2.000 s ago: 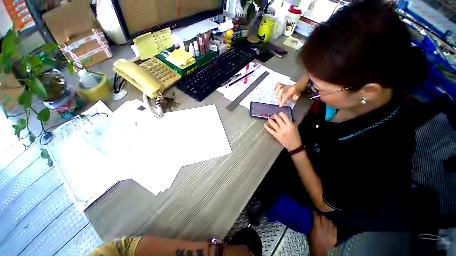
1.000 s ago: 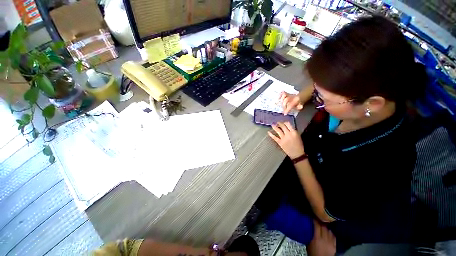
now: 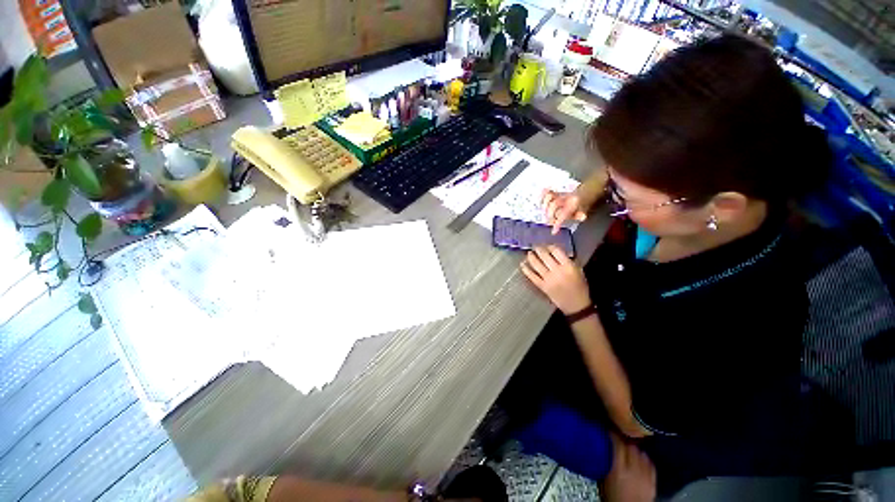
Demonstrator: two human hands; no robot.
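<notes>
A smartphone (image 3: 533, 237) with a lit screen lies near the desk's right edge, partly on white papers (image 3: 520, 201). A seated person touches it with the fingers of both hands. A grey ruler-like strip (image 3: 488, 196) lies left of it. Large white sheets (image 3: 343, 284), strongly overexposed, spread over the nearer left part of the desk. At the bottom edge a forearm, seemingly my left, shows with a yellowish sleeve and a wrist band; its hand is cut off by the edge. I do not see my right hand. A dark rounded shape beside the band is unclear.
A cream-yellow telephone (image 3: 294, 164), a black keyboard (image 3: 442, 157) and a green organizer (image 3: 393, 140) stand below the monitor (image 3: 343, 34). A plant (image 3: 74, 162) trails at left. The seated person (image 3: 697, 284) fills the right side. A bare limb (image 3: 628, 471) shows below; its owner is unclear.
The camera view has shifted slightly. My forearm shows less than two seconds ago, now lower at the bottom edge. The smartphone stays in place under the person's fingers.
</notes>
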